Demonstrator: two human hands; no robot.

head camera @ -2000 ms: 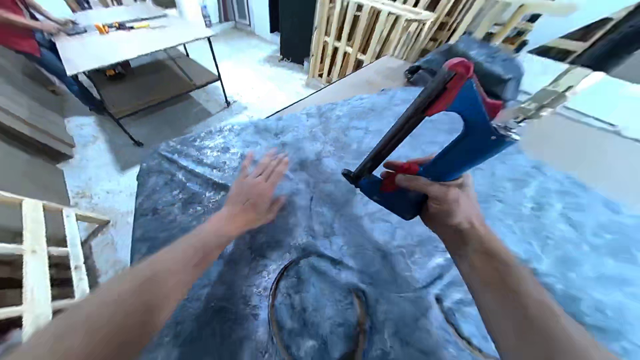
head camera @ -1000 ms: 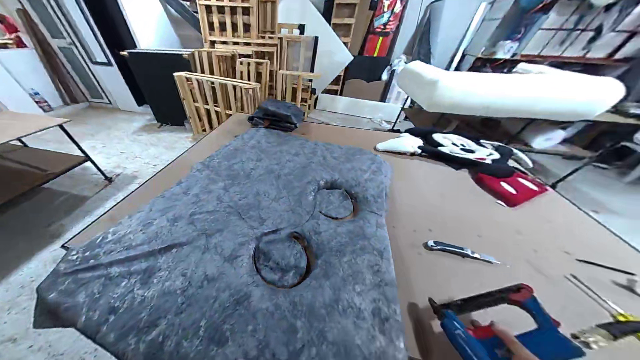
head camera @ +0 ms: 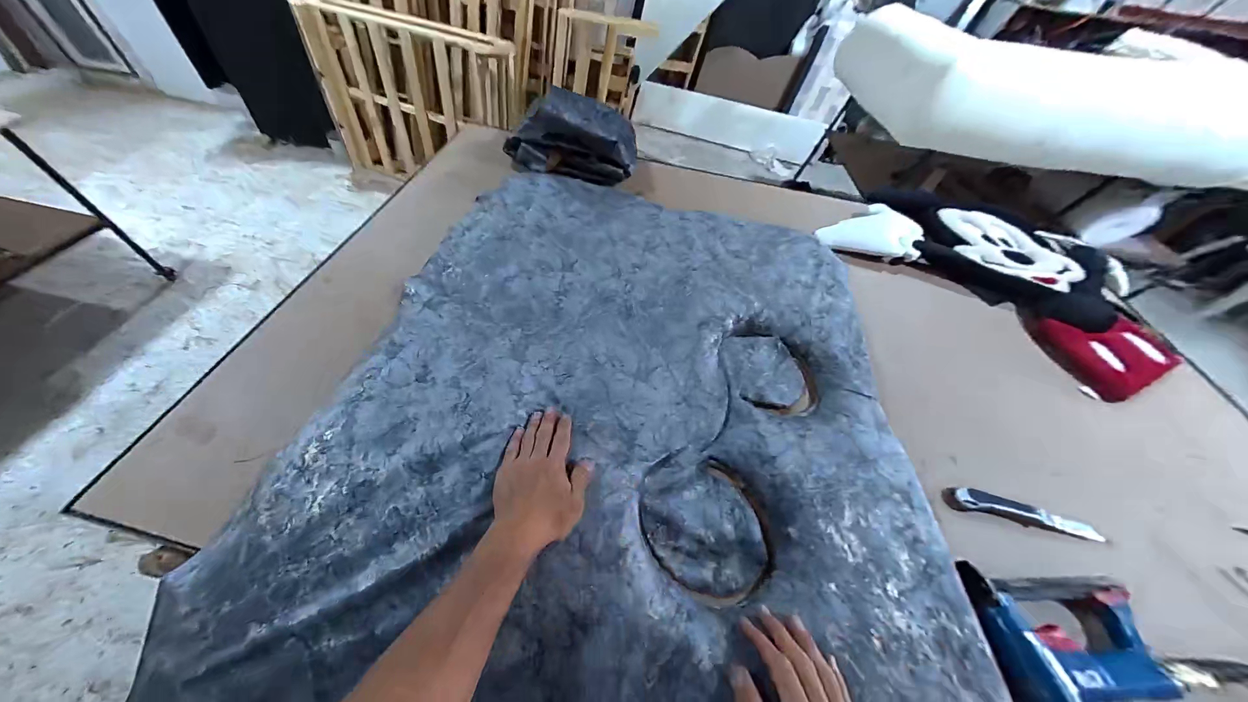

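Observation:
Grey mottled upholstery fabric lies over a large brown-topped worktable, draped past its near left corner. My left hand rests flat on the fabric, palm down, left of two round cut-out shapes. My right hand, partly cut off by the bottom edge of the view, touches the fabric below the nearer round shape; it holds nothing. A second round shape lies farther up. The blue and red pneumatic stapler is on the table, right of my right hand.
A utility knife and a cartoon-mouse plush piece lie on the table's right side. Folded dark fabric sits at the far end. Beyond stand wooden frames and a white padding roll.
My right hand has let go of the stapler, which it held in both earlier frames, and touches the fabric. My left hand, out of view one second ago, shows again.

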